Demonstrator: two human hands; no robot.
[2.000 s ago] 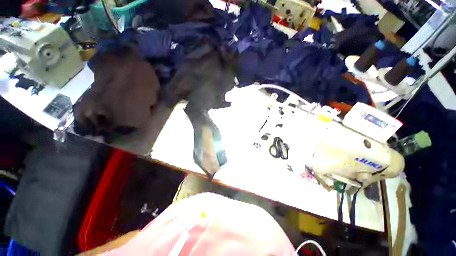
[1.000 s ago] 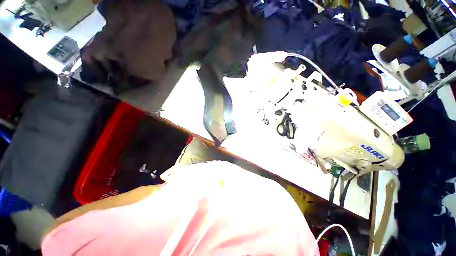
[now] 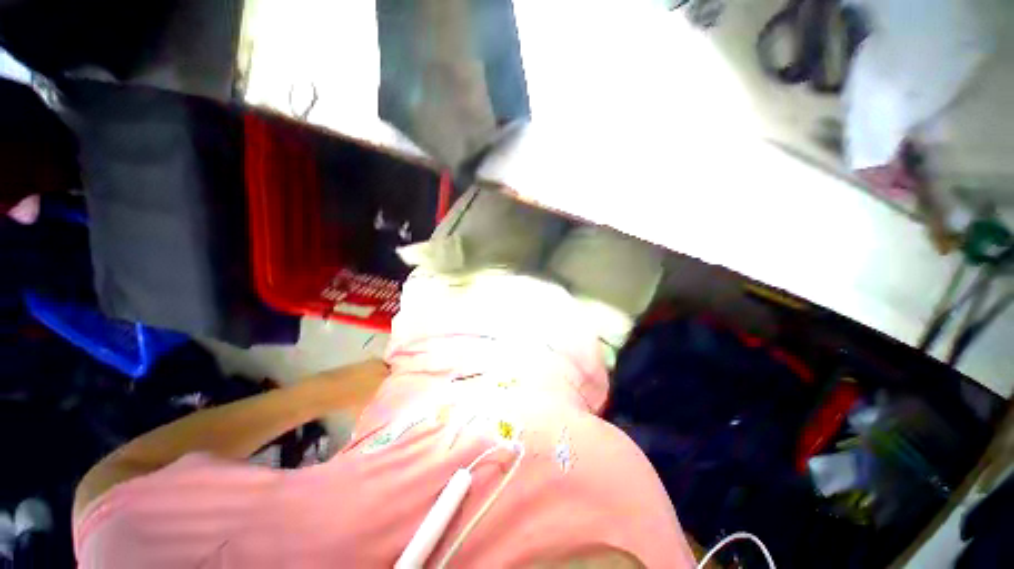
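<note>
A dark grey-brown garment panel (image 3: pixel 445 83) with blue-grey edges lies on the white table (image 3: pixel 656 133), its narrow end at the front edge. Black-handled scissors (image 3: pixel 812 42) lie at the upper right, blurred, beside a white cloth scrap (image 3: pixel 906 78). My left forearm reaches down to my waist, but the left hand is hidden there. A bit of skin shows at the bottom edge; my right hand is not in view.
A red plastic basket (image 3: pixel 284 222) stands below the table, left of my lap. Dark grey cloth (image 3: pixel 150 211) hangs beside it, above a blue item (image 3: pixel 89 333). Two black straps (image 3: pixel 958 306) hang over the table's front edge at right.
The view has tipped down and moved closer to my lap and the table edge. The machine head and thread cones have left the view. More of my left forearm shows.
</note>
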